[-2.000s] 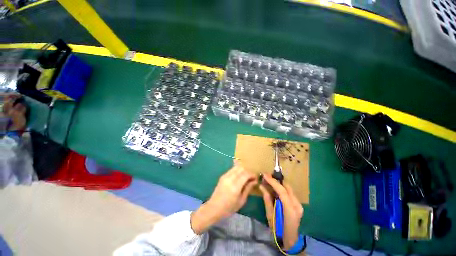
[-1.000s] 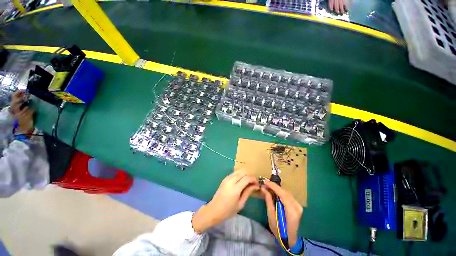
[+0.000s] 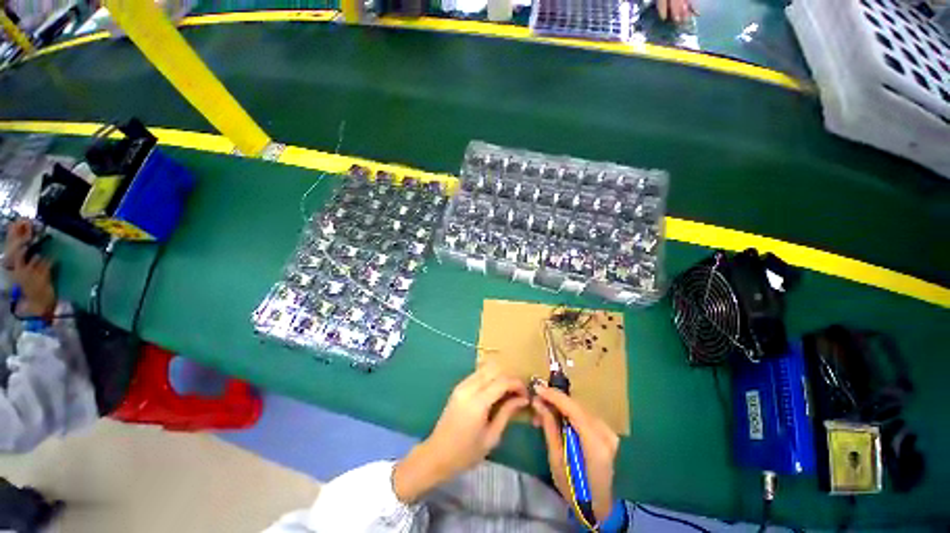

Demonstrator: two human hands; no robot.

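My left hand (image 3: 469, 416) and my right hand (image 3: 585, 448) meet at the lower edge of the brown work board (image 3: 604, 390). A tiny dark and silvery module (image 3: 535, 386) shows between their fingertips. My right hand also holds the blue and black soldering iron (image 3: 573, 458), its bare tip pointing up over the board. Small dark round-headed parts with thin leads (image 3: 583, 328) lie in a loose pile at the board's top. A thin strand of solder wire (image 3: 443, 333) runs from the left blister tray (image 3: 349, 265) to the board near my left hand.
The right blister tray (image 3: 552, 224) stands behind the board. A black fan (image 3: 719, 307), a blue soldering station (image 3: 771, 416) and a sponge tray (image 3: 854, 458) stand at right. Another blue station (image 3: 156, 193) and a person's hand (image 3: 31, 276) are at far left. A white basket (image 3: 885, 83) is top right.
The view has shifted a little. My hands stay together at the board's lower edge, with the iron still in my right hand. The person at far left has come into view since the first frame.
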